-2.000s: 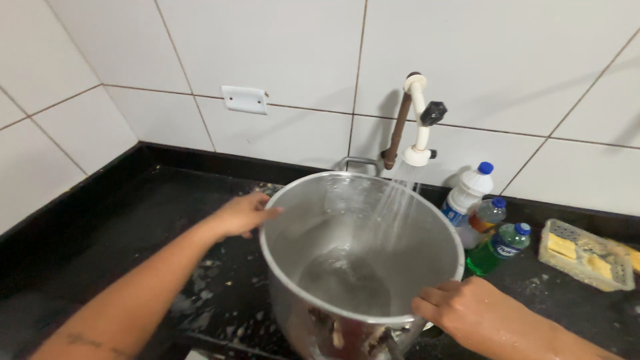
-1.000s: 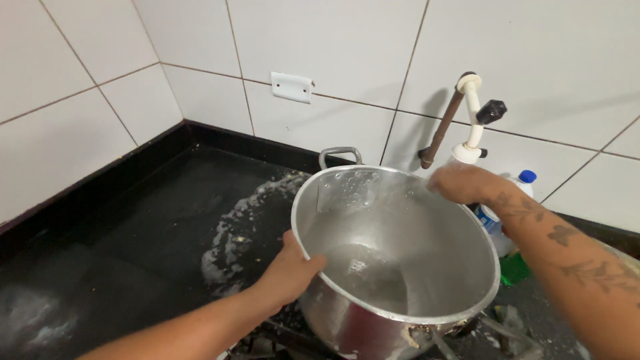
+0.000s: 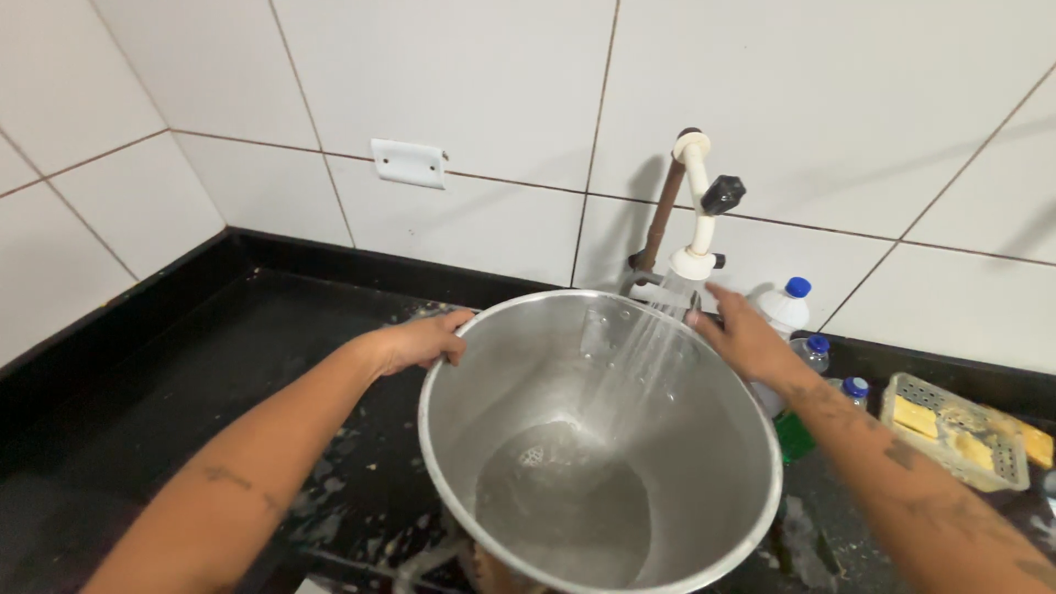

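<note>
A large aluminum pot (image 3: 701, 445) is tilted under a white plastic faucet (image 3: 693, 262), whose spray runs down inside it. Shallow water (image 3: 569, 503) with a few bubbles covers the pot's bottom. My left hand (image 3: 422, 341) grips the rim at its upper left, fingers curled over the edge. At the far right of the rim is my right hand (image 3: 740, 330), beside the falling water, with thumb and fingers apart; whether it touches the rim is not clear. One metal loop handle shows behind the rim, partly hidden.
Right of the pot stand a white bottle with a blue cap (image 3: 784, 309), a smaller blue-capped bottle (image 3: 813, 351) and a green one (image 3: 794, 437). Further right lies a plastic tray (image 3: 1019, 474) with yellow sponges. A raised black ledge (image 3: 396, 276) runs along the tiled wall.
Water runs from the faucet again into the pot; none showed one second ago. My left hand has moved up along the rim. My right hand, earlier at the faucet, is now lower beside the spray.
</note>
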